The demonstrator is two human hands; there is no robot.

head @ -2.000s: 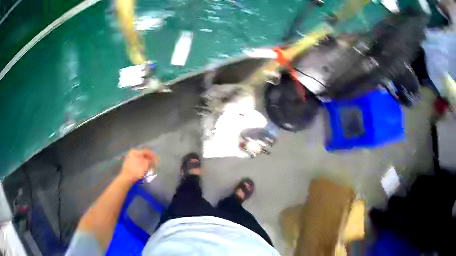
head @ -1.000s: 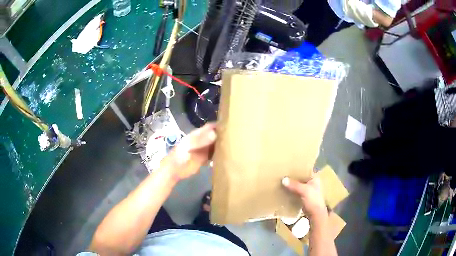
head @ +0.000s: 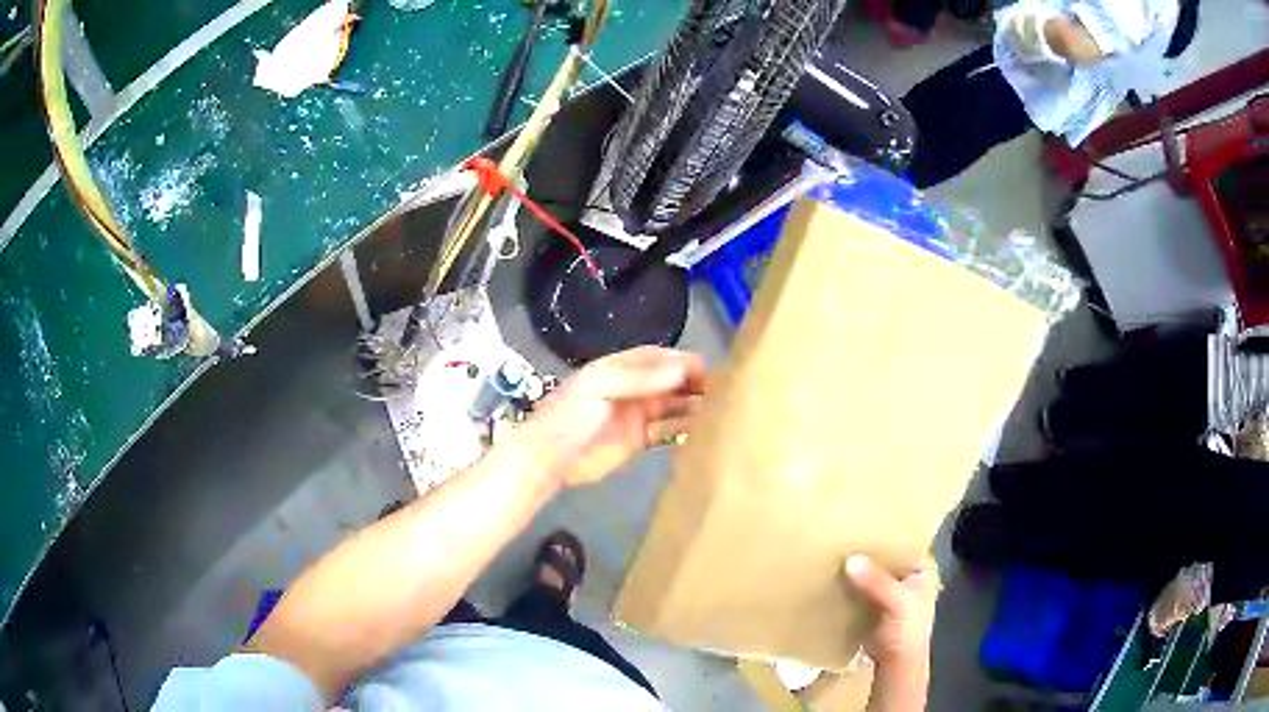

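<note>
A flat brown cardboard piece (head: 849,445), with clear plastic film sticking out past its far edge, is held in front of me, tilted. My right hand (head: 894,612) grips its near right edge, with the thumb on top. My left hand (head: 626,410) is beside its left edge, fingers apart and bent; a narrow gap shows between the hand and the cardboard. The underside of the cardboard is hidden.
The green bench (head: 153,181) curves along the left with a hose nozzle (head: 174,327) at its edge. A tank lid (head: 459,403) stands on the floor by a black fan (head: 696,125). A blue stool (head: 731,278) is behind the cardboard. Other people are at the right.
Two seconds ago no cardboard was in my hands. Since one second ago the cardboard has tilted and shifted right, and my left hand has come off its left edge.
</note>
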